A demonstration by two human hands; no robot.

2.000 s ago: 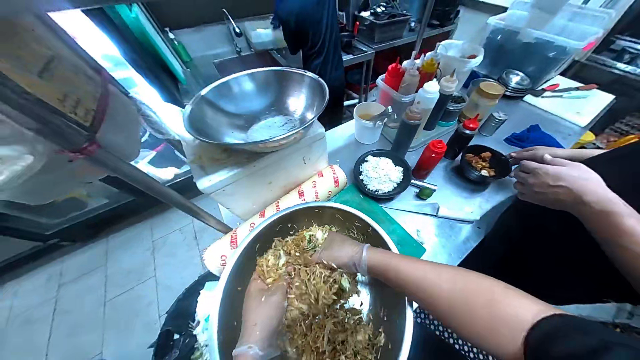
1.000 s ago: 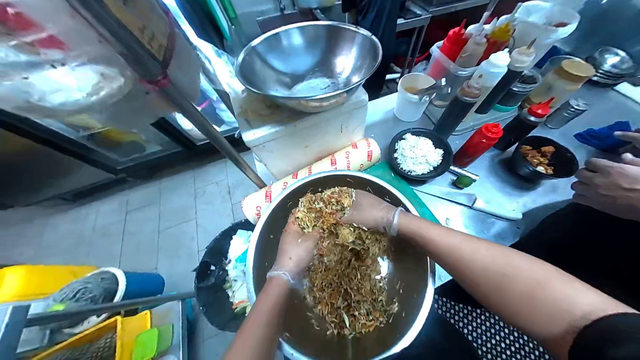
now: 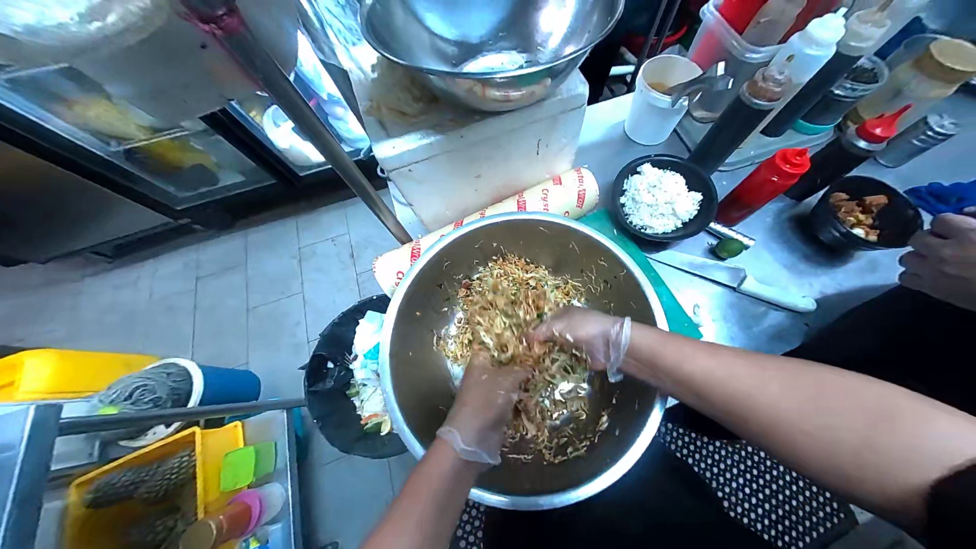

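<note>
A large stainless steel mixing bowl point(image 3: 435, 412) holds a shredded food mixture point(image 3: 518, 297), apparently vegetables or noodles. Both of my hands wear clear plastic gloves and are inside the bowl. My left hand point(image 3: 484, 396) is at the lower left of the mixture, its fingers partly buried in it. My right hand point(image 3: 583, 335) comes in from the right, fingers against the mixture and blurred by motion. Strands hang blurred just above and between the hands. Whether the fingers close on any of it is hard to tell for the left; the right hand's fingertips are hidden in strands.
Behind the bowl lie a printed wrap roll point(image 3: 568, 194) and a second steel bowl point(image 3: 496, 76). Rightward are a black bowl of white rice point(image 3: 659, 198), a knife point(image 3: 732, 278), sauce bottles point(image 3: 762, 183) and another person's hand point(image 3: 945, 255). A lined bin point(image 3: 335, 404) stands left.
My hands have moved within the bowl, and the mixture is heaped and spread differently. The view has shifted downward and closer to the bowl.
</note>
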